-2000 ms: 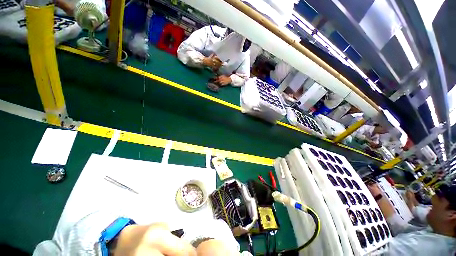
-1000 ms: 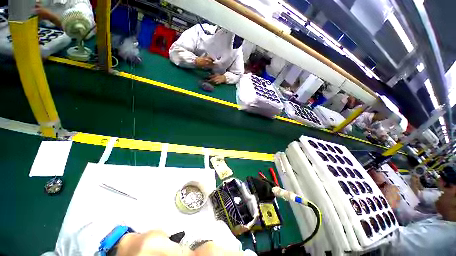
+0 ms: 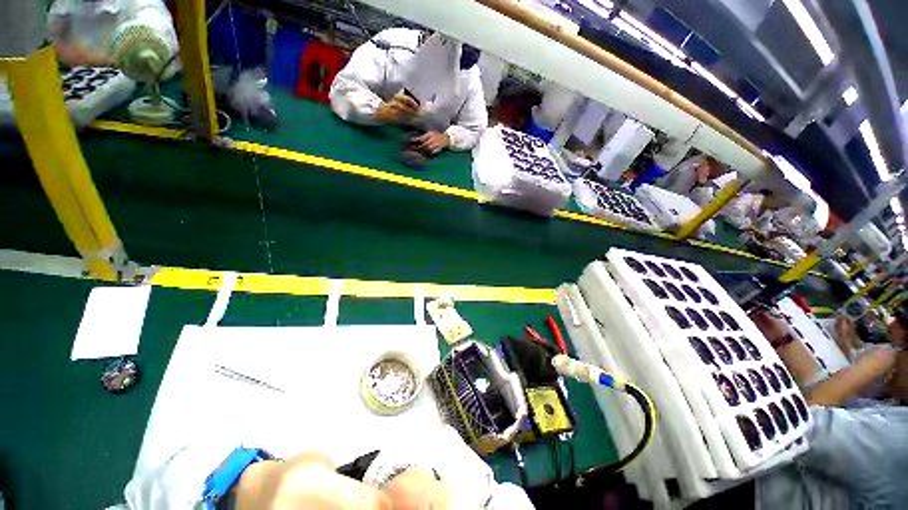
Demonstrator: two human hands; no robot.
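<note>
My left hand (image 3: 317,484), with a blue band at the wrist, is at the bottom edge over the white mat (image 3: 289,349). My right hand (image 3: 420,490) is close beside it, cut off by the edge. A small dark object (image 3: 359,465) shows between the hands; whether either hand grips it cannot be told. The fingers are mostly hidden. The round parts dish (image 3: 390,382) with tiny silvery bits stands on the mat's right side. Thin tweezers (image 3: 249,378) lie on the mat, left of the dish. A round component (image 3: 119,376) lies on the green bench at the left.
A small fan (image 3: 480,396) and the soldering iron (image 3: 587,371) in its stand are right of the dish, with red-handled pliers (image 3: 554,335) behind. Stacked foam trays (image 3: 637,388) stand further right. A paper slip (image 3: 111,322) lies left. People sit across the conveyor and at the right.
The view has shifted slightly. Both hands remain low at the bottom edge, close together. At the right, the neighbouring person's forearm now reaches further across beside the foam trays.
</note>
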